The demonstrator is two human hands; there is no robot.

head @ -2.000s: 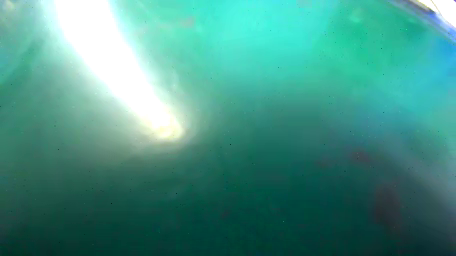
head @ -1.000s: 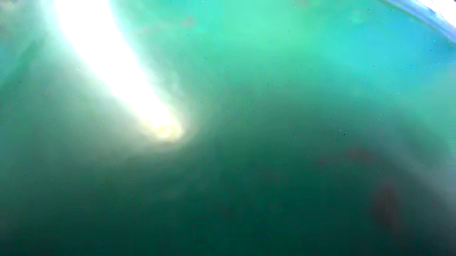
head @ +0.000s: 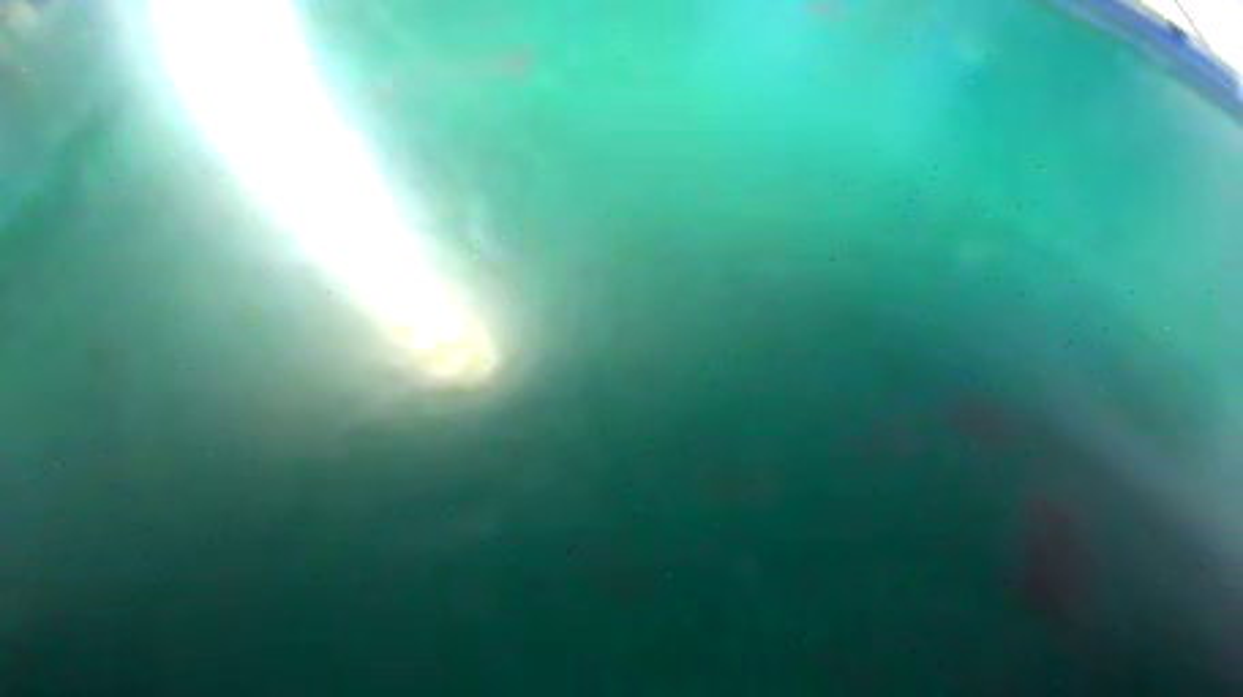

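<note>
A blurred green surface fills nearly the whole head view, so close or out of focus that no objects can be made out on it. A bright white glare streak runs from the upper left down to left of centre and ends in a yellowish tip. Neither my left hand nor my right hand can be seen.
At the top right corner there is a small white area with a blue edge; what it is cannot be told. Faint reddish smudges show at the lower right.
The glare streak stays in place. The blue and turquoise tints at the upper right have shifted and faded, and the corner strip looks slightly different.
</note>
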